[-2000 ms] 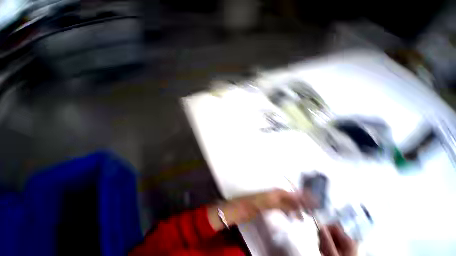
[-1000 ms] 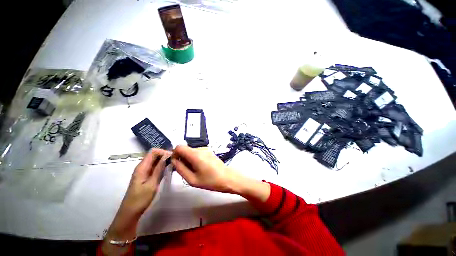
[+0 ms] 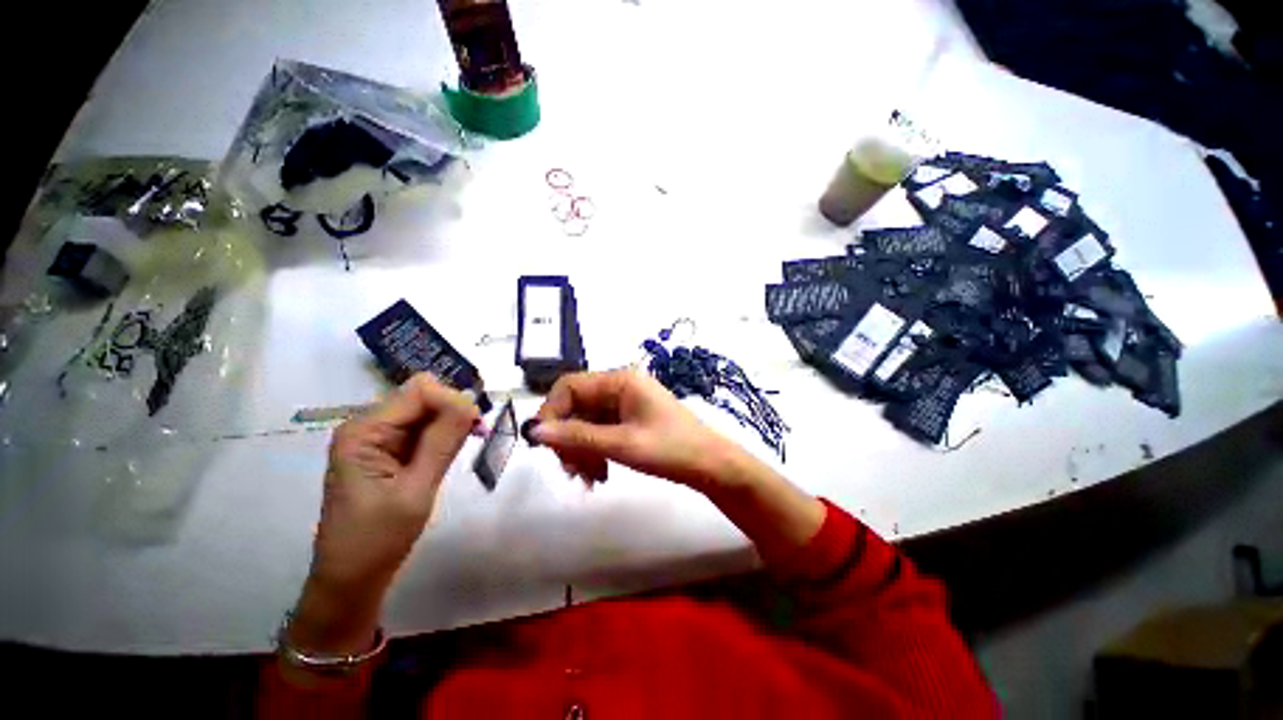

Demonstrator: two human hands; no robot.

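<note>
A small black card (image 3: 495, 447) hangs tilted between my hands, seen nearly edge-on. My left hand (image 3: 383, 485) is pinched at its upper left; whether the fingertips hold card or string is too small to tell. My right hand (image 3: 619, 428) pinches a small dark knob (image 3: 531, 431) of a tag string just right of the card. The black text card stack (image 3: 417, 343) lies beyond my left hand. The barcode card stack (image 3: 546, 326) stands beyond the gap between my hands. A tangled bunch of dark tag strings (image 3: 711, 383) lies beyond my right hand.
A heap of finished tags (image 3: 971, 296) covers the right, beside a drink cup (image 3: 863, 183). Rubber bands (image 3: 570, 204), a green tape roll (image 3: 495, 106) with a phone (image 3: 483, 40), and clear bags (image 3: 338, 148) lie behind. A ruler-like strip (image 3: 331, 414) lies at left.
The view has swung from floor and blue bin to the table. Since a second ago my hands have moved apart, the right one rightward, and the card now shows between them.
</note>
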